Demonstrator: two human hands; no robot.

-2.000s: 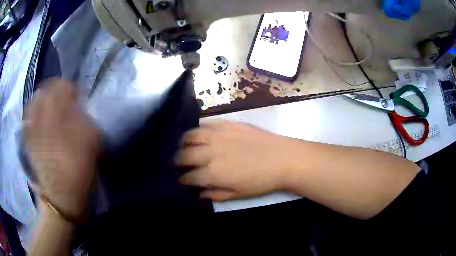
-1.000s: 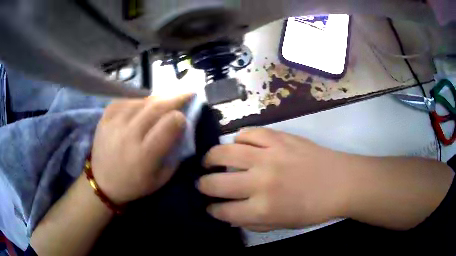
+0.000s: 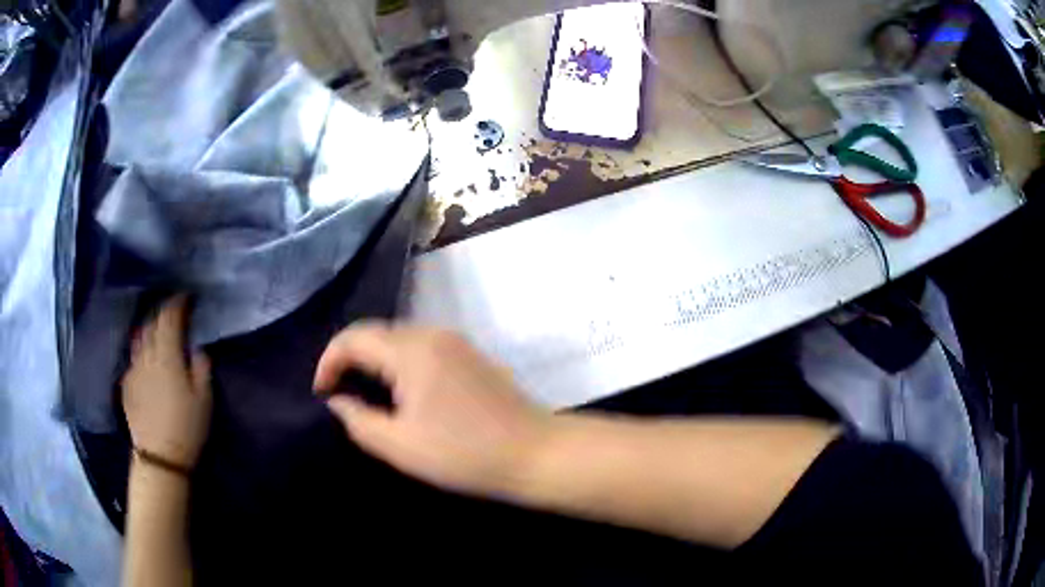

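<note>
A dark garment panel (image 3: 275,384) runs from the needle area down towards my lap. A grey-blue lining panel (image 3: 258,258) lies folded over its left side, reaching up under the sewing machine head (image 3: 378,46). My left hand (image 3: 166,384) rests at the left on the cloth, fingers pointing up at the lining's fold; whether it grips cloth cannot be told. My right hand (image 3: 424,401) is over the dark panel's right side, blurred, thumb and forefinger curved with a gap between them and no cloth visible there. The knurled metal knob (image 3: 454,104) is beside the needle area, which is small and unclear.
A smartphone (image 3: 594,75) and a silver bobbin-like disc (image 3: 489,134) lie on the worn machine bed. Scissors (image 3: 877,184) and a black cable lie right on the white ruler-marked table (image 3: 688,275). A clear packet (image 3: 865,101) is behind them. More garment pieces (image 3: 917,401) hang at lower right.
The view has drawn back from the needle. My left hand has moved from near the needle to the lower left, and more lining shows. My right hand has moved left and is off the table edge.
</note>
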